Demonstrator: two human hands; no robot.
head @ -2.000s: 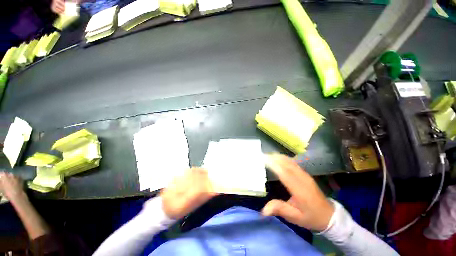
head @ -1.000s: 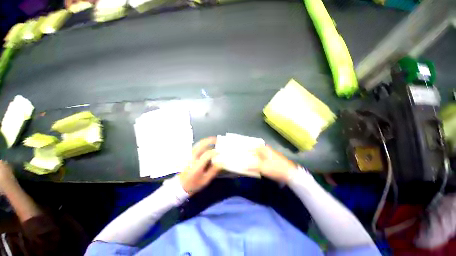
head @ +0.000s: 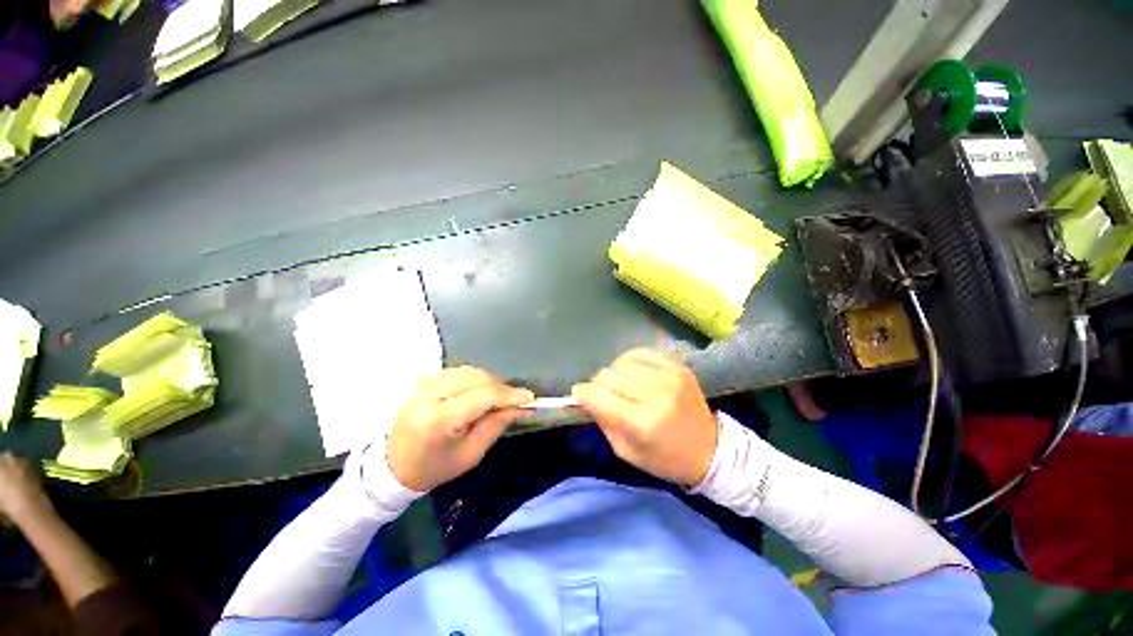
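Note:
My left hand (head: 455, 426) and my right hand (head: 652, 416) are closed on the two ends of a white sheet (head: 550, 404), just over the bench's front edge. Only a thin pale strip of it shows between the fists. An unworked stack (head: 370, 354), flat and white, lies left of centre behind my left hand. A worked stack (head: 696, 252), a thick fanned block with a white middle and yellow-green edges, lies right of centre beyond my right hand.
A black soldering machine (head: 1000, 255) with a green reel (head: 950, 97) and pale cable stands at right. A bright-green roll (head: 773, 93) lies at the back beside a metal post (head: 901, 75). Yellow-green bundles (head: 159, 373) and another person's hand (head: 18, 488) are at left.
The white pieces between my hands, face-up before, now show only as a thin edge-on strip. Both hands have closed into fists around its ends. The camera view has shifted.

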